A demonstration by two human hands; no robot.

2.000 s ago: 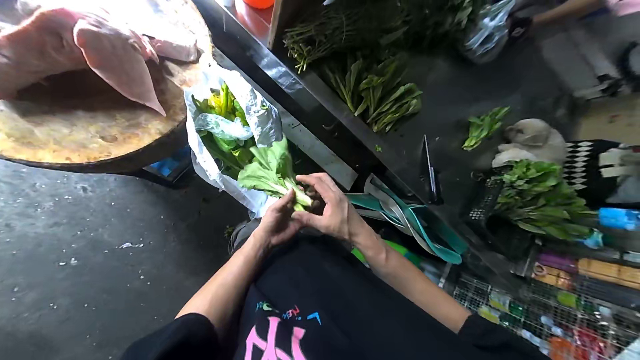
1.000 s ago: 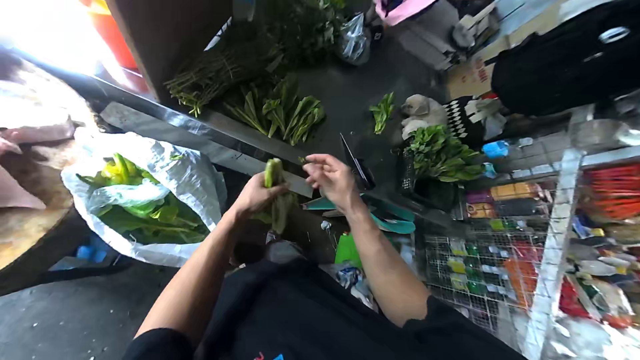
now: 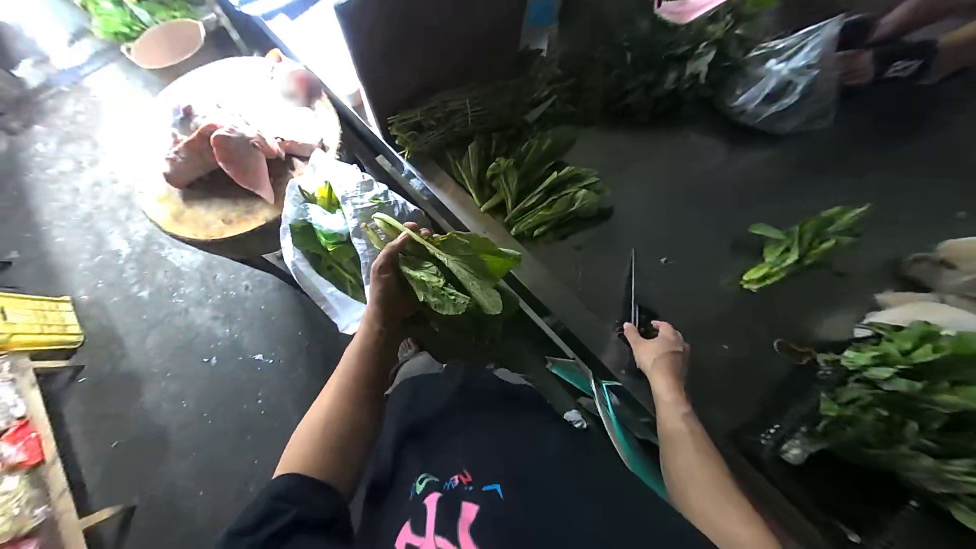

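My left hand (image 3: 393,278) is closed around the stems of a bunch of leafy greens (image 3: 461,271), whose leaves point right. Just left of it, an open white plastic bag (image 3: 347,187) has more greens inside. At the dark table's near side, my right hand (image 3: 659,347) is at the dark handle of a knife (image 3: 633,286), its blade pointing away from me; whether the fingers have closed on the handle is hard to tell. Beyond the knife lie a pile of leafy greens (image 3: 534,187) and, further right, a small loose bunch (image 3: 804,244).
Raw meat (image 3: 236,152) lies on a round wooden chopping block (image 3: 206,213) at left. A metal table edge (image 3: 534,290) runs diagonally. More greens (image 3: 907,389) are piled at right. At top right, another person's hand (image 3: 858,65) is by a clear plastic bag (image 3: 789,80).
My right hand has moved away from the left one to the knife on the table. The greens stay in my left hand. The view has swung noticeably.
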